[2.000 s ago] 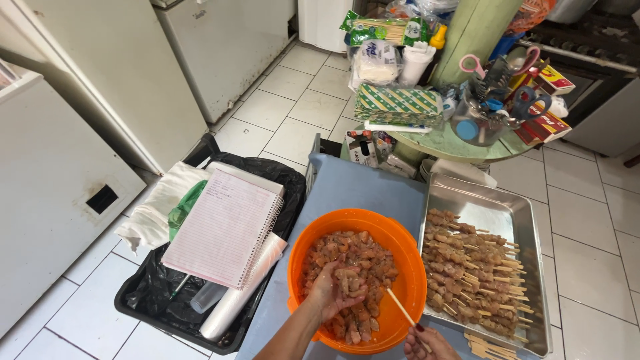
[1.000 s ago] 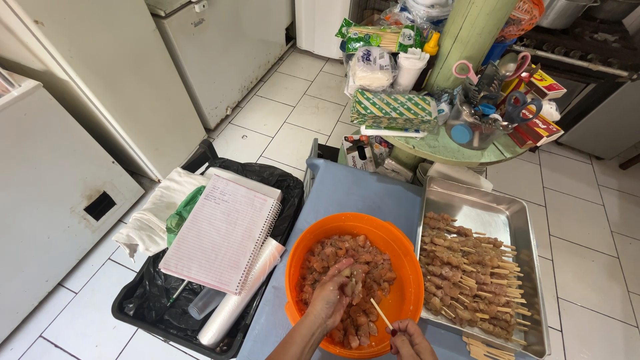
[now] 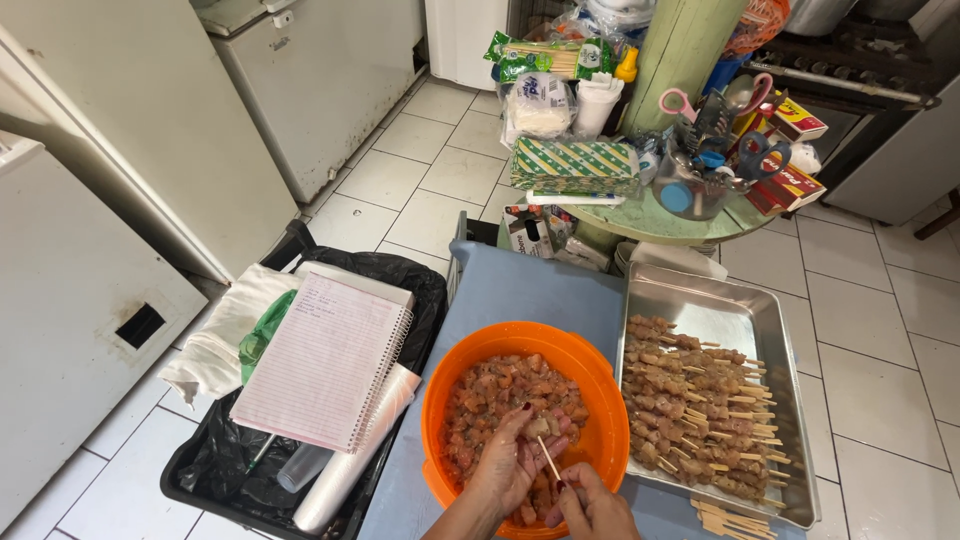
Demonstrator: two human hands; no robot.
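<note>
My left hand (image 3: 517, 454) is over an orange plastic basin (image 3: 525, 330) of raw meat chunks (image 3: 480, 405), with pieces of meat (image 3: 541, 427) held in its fingers. My right hand (image 3: 589, 506), at the basin's lower right rim, grips a wooden skewer (image 3: 549, 457) whose upper end meets that meat. To the right, a metal tray (image 3: 780, 322) holds many stacked meat skewers (image 3: 697, 409), their bare ends pointing right. Flat wooden sticks (image 3: 731, 521) lie by the tray's lower edge.
A spiral notebook (image 3: 322, 360) with handwriting lies over a black crate (image 3: 180, 480), beside a plastic roll (image 3: 360, 450) and white cloth (image 3: 217, 345). Behind the blue table surface (image 3: 540, 281) stands a round green table (image 3: 645, 225) with scissors (image 3: 763, 154), packages and cups. White freezers stand at left.
The skewer's upper end now meets the meat in my left hand; one second ago it was apart from it, below and to the right. Both hands stay at the basin.
</note>
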